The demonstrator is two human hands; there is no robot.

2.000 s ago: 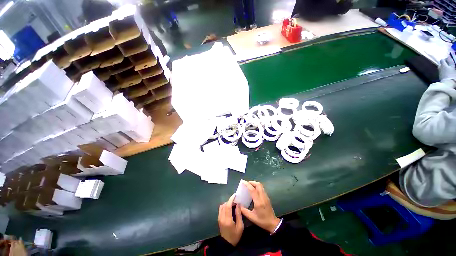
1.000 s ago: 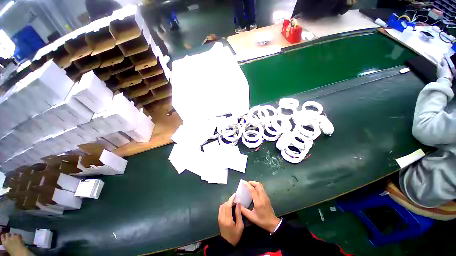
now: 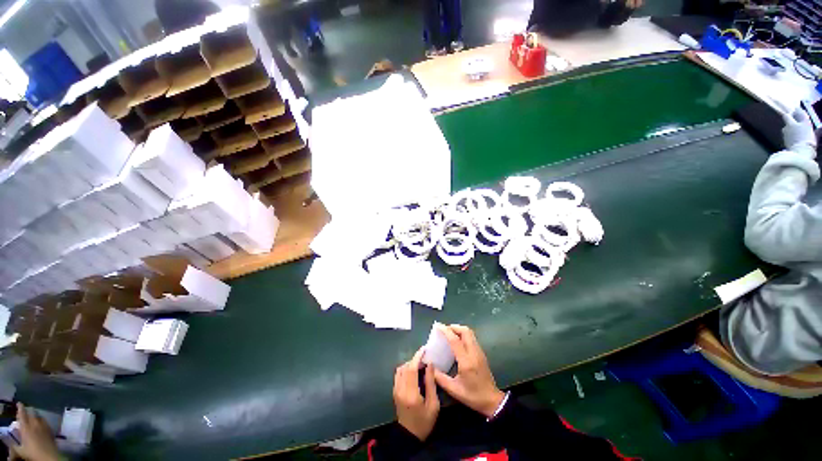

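Note:
A small white folded paper insert [image 3: 439, 349] is held upright between my two hands at the bench's front edge. My left hand [image 3: 416, 396] grips its left and lower side. My right hand [image 3: 470, 371] grips its right side, with a white band at the wrist. The fingers hide its lower part. Loose white cards [image 3: 383, 290] lie fanned on the bench beyond my hands. White coiled cables [image 3: 491, 225] are heaped to the right of the cards. A big bright white block [image 3: 379, 144] stands behind the cards.
Open white retail boxes [image 3: 117, 347] and a tall stack of boxes [image 3: 135, 194] stand at the left. The green conveyor belt [image 3: 577, 112] runs behind the dark bench. A person in a grey sleeve [image 3: 784, 207] sits at the right. Another person's hand [image 3: 36, 438] shows at lower left.
The other person's hand at the lower left has shifted beside a small white box. My hands and the paper insert have not visibly moved.

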